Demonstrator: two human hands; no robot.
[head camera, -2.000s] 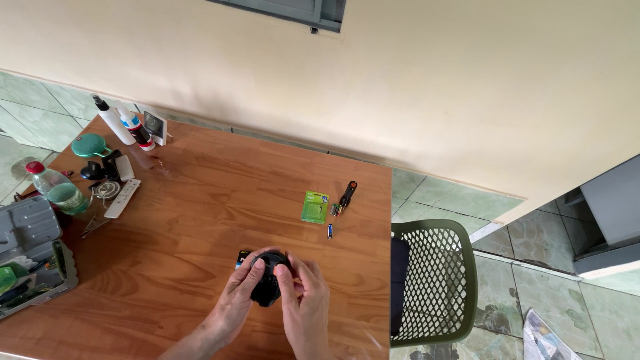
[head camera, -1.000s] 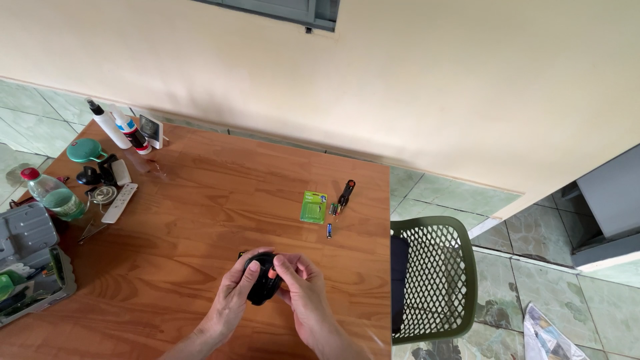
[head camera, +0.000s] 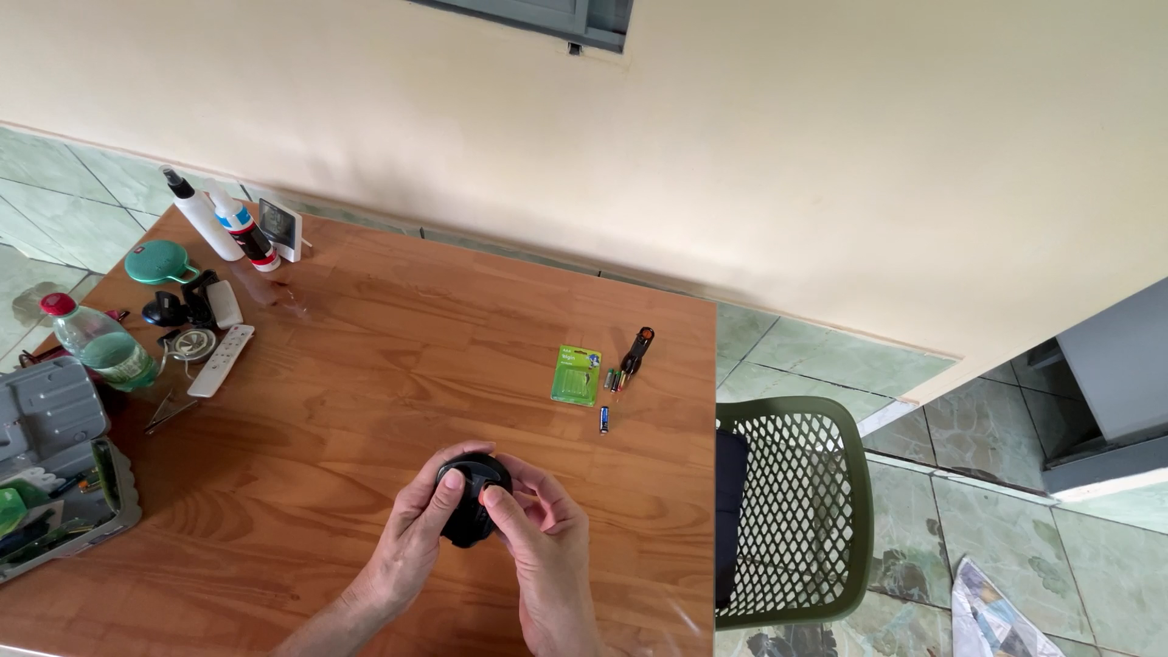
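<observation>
A round black plastic device (head camera: 469, 520) is held above the wooden table by both hands. My left hand (head camera: 411, 529) grips its left side, thumb on the upper face. My right hand (head camera: 547, 538) is at its right side, with the thumb pressing near the middle; whether anything small is under that thumb is hidden. Beyond the hands, a single blue battery (head camera: 604, 420) lies on the table. Above it are a green battery blister pack (head camera: 576, 375), a few small batteries (head camera: 613, 380) and a black-handled tool (head camera: 637, 354) whose kind is unclear.
At the left stand an open grey toolbox (head camera: 55, 411), a plastic bottle with a red cap (head camera: 105, 351), a white remote or power strip (head camera: 222, 361), a green round speaker (head camera: 160, 263), a spray bottle (head camera: 205, 219) and a small display (head camera: 280, 228). A green chair (head camera: 853, 511) adjoins the right edge.
My right fingers, which showed something orange between them a second ago, are now closer over the black device. The left hand keeps its hold.
</observation>
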